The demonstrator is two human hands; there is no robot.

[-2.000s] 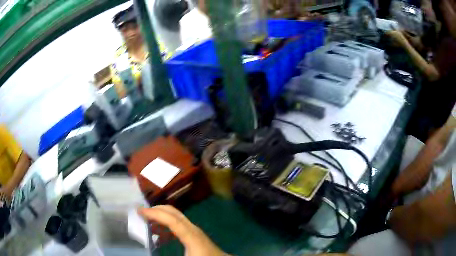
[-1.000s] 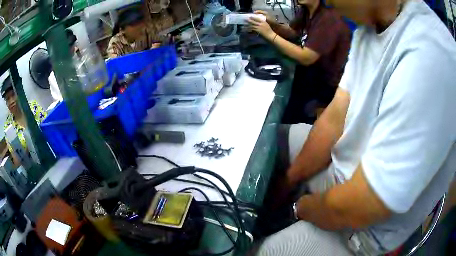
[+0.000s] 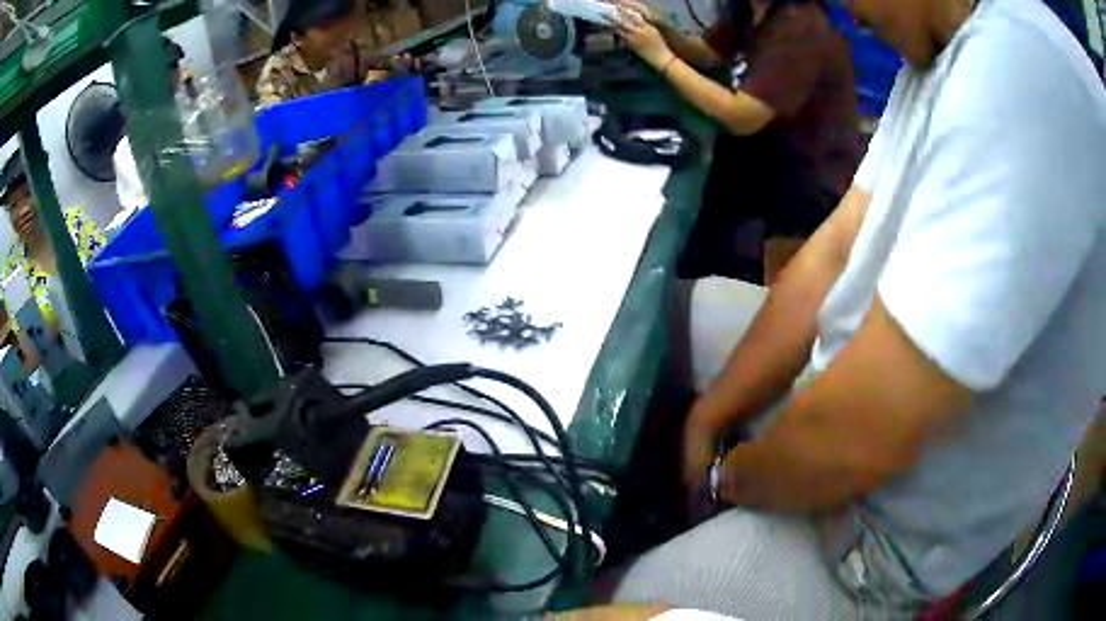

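Note:
Neither of my hands can be made out. A thin strip of skin with white beside it shows at the bottom edge, probably part of my arm, cut off. Nearest in front stands the black soldering station (image 3: 388, 528) with a thick black cable. A yellow sponge tray (image 3: 403, 473) sits on it. Left of it is a yellowish tub (image 3: 221, 476) with silvery small parts. The red-brown wooden box (image 3: 152, 516), with white paper on top, is at the lower left.
Small dark parts (image 3: 509, 324) lie scattered on white paper (image 3: 594, 279). Retail boxes (image 3: 437, 227) are stacked behind, beside a blue bin (image 3: 285, 200). A green post (image 3: 182, 218) rises at left. A seated person in white (image 3: 970, 243) fills the right; another person holds a white box at the back.
The hand and pale box seen two seconds ago have left the picture. The view has swung right, then tipped slightly down. A skin-and-white strip has appeared at the bottom edge.

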